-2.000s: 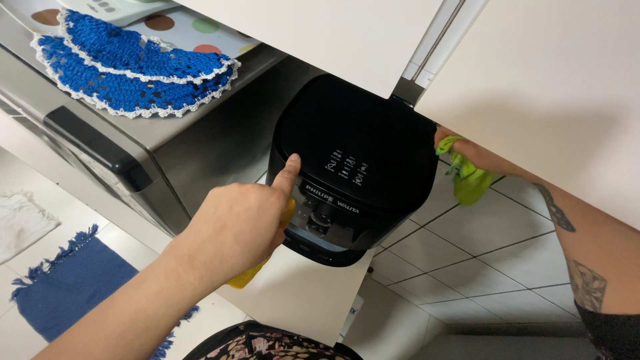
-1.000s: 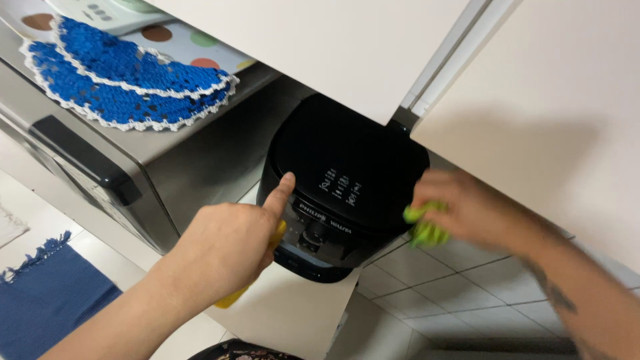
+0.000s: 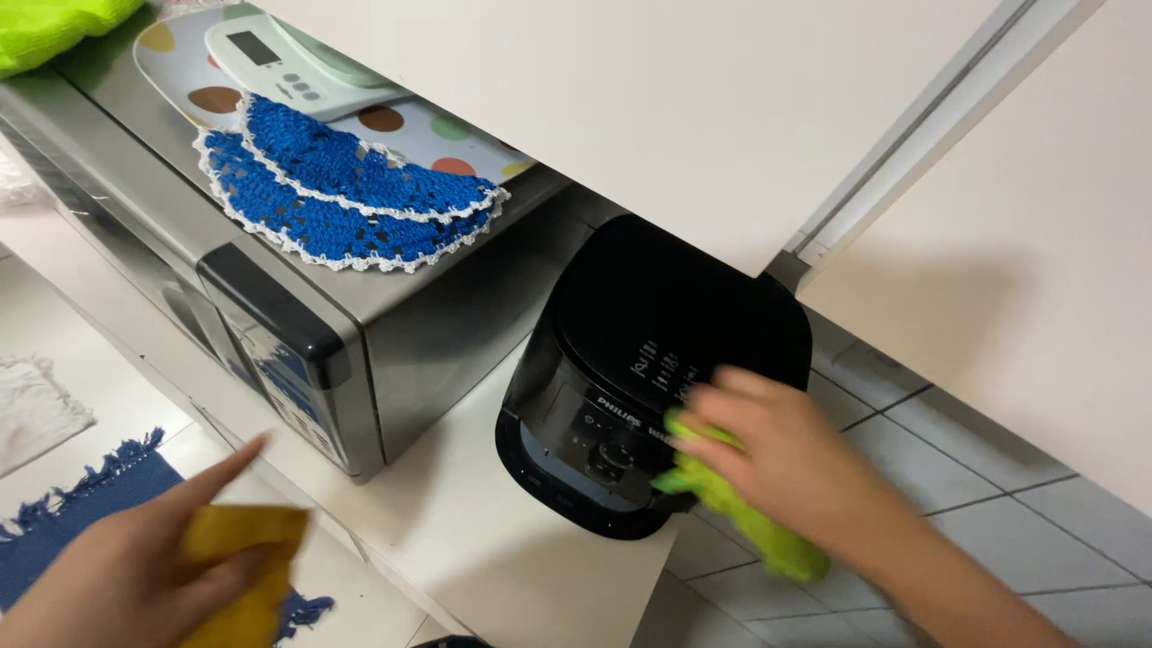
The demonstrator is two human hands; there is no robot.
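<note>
A black Philips air fryer (image 3: 666, 306) stands on a white counter. My right hand (image 3: 774, 441), blurred, holds a lime-green cloth (image 3: 765, 531) at the right front edge of the air fryer's lid, over the printed marks. At lower left, my left hand (image 3: 135, 567) holds a yellow cloth (image 3: 243, 549), with its index finger stretched out. That hand is apart from the air fryer, in front of the counter edge.
A steel microwave oven (image 3: 468, 297) stands left of the air fryer, bearing a dotted tray (image 3: 450, 130), a kitchen scale (image 3: 301, 67) and a blue crocheted doily (image 3: 333, 198). White cabinets (image 3: 576, 81) overhang the air fryer. Another bright green cloth (image 3: 54, 27) lies at upper left. A blue rug (image 3: 108, 513) is on the floor.
My left hand has left the air fryer's front and moved left with the yellow cloth. My right hand has brought the green cloth from the air fryer's right side to its front edge.
</note>
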